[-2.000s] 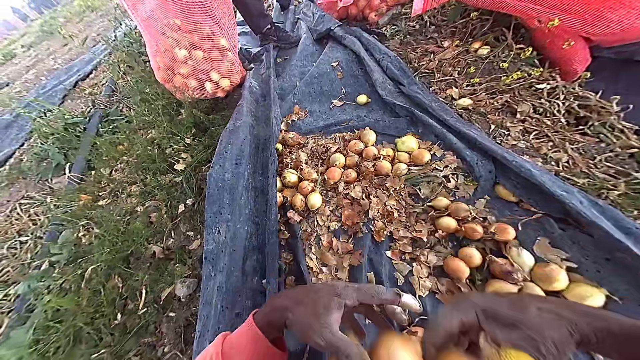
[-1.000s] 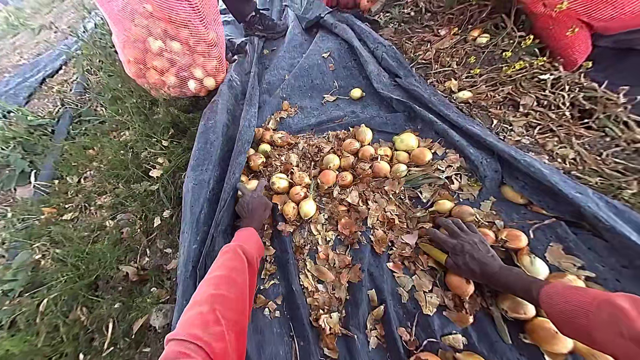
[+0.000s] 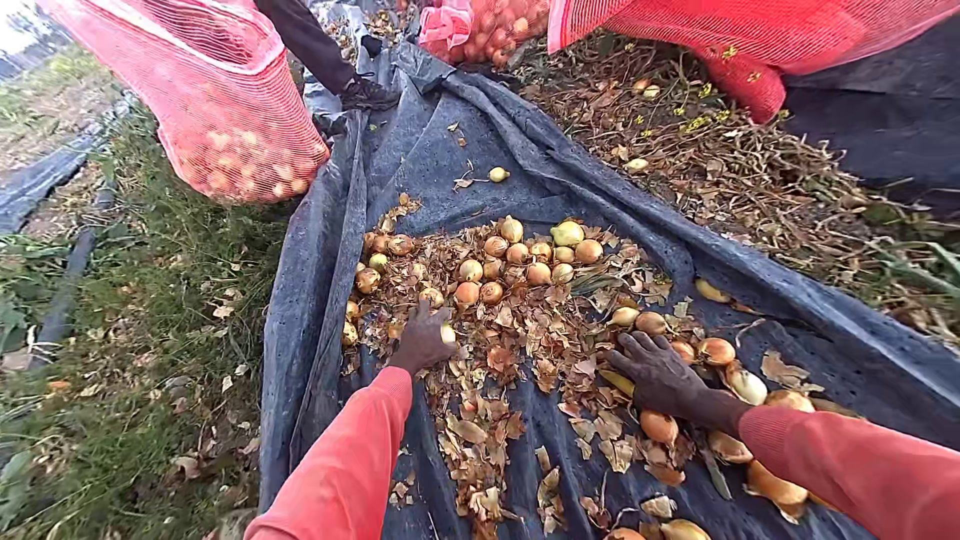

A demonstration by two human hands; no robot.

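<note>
My left hand is closed around a small pale onion, part of which shows beside the thumb. Just beyond it lies a group of brown and yellow onions among dry onion skins on a dark fabric sheet. My right hand rests palm down with fingers spread on the right-hand group. Around it are a brown onion, a pale onion and several more; what lies under the palm is hidden.
A pink mesh sack of onions stands at the upper left, near a person's shoe. Another mesh sack of onions is at the top, and red mesh lies upper right. Grass borders the sheet's left side, dry stalks its right.
Both hands have moved forward from the near edge. Since one second ago, my left hand has shifted right from the sheet's left side and taken hold of an onion. My right hand is in about the same place.
</note>
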